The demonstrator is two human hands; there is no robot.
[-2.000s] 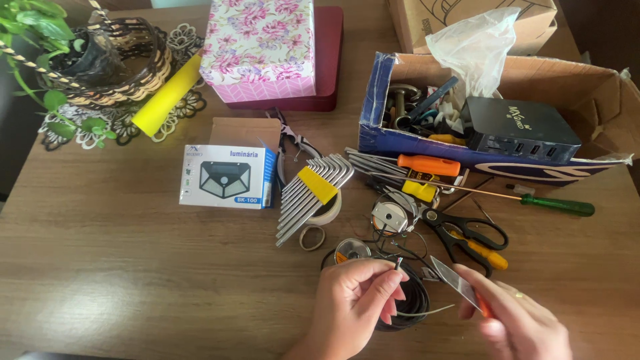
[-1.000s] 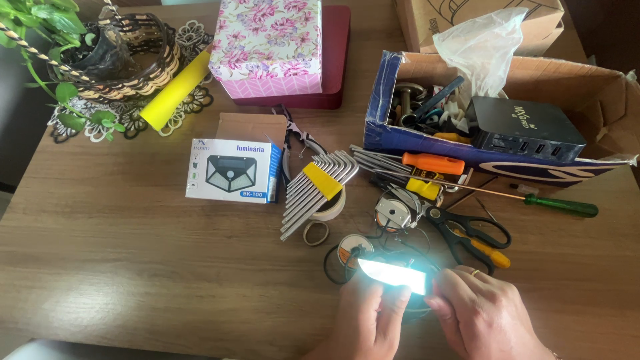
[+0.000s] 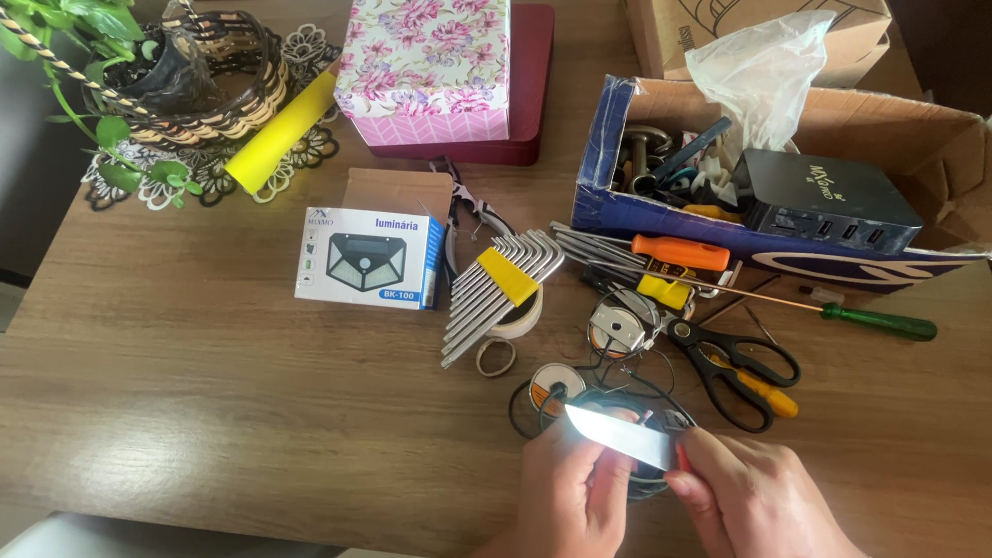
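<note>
My right hand [image 3: 736, 480] is closed on the orange handle of a knife, and the blade [image 3: 620, 438] shines brightly as it points left across my left hand [image 3: 577, 473]. Between the left thumb and fingers is a thin cable end, mostly covered by the blade. A coil of dark cable [image 3: 647, 488] lies beneath both hands. Just beyond are a round disc with an orange and white label [image 3: 556, 387] and a round part with a metal bracket [image 3: 618, 328], with thin dark wires around them. Black-handled scissors [image 3: 728, 372] rest to their right.
Hex keys in a yellow holder [image 3: 508, 277] lie over a tape roll [image 3: 527, 318], near a luminaire box [image 3: 364, 260] and pliers [image 3: 473, 205]. An orange-handled screwdriver [image 3: 682, 253], a green-handled screwdriver [image 3: 880, 322] and an open cardboard box [image 3: 666, 221] of parts are at right.
Two seconds ago the knife was apart from my left hand, at its right. Its blade now lies across the left fingers, and my right hand has come closer to the left.
</note>
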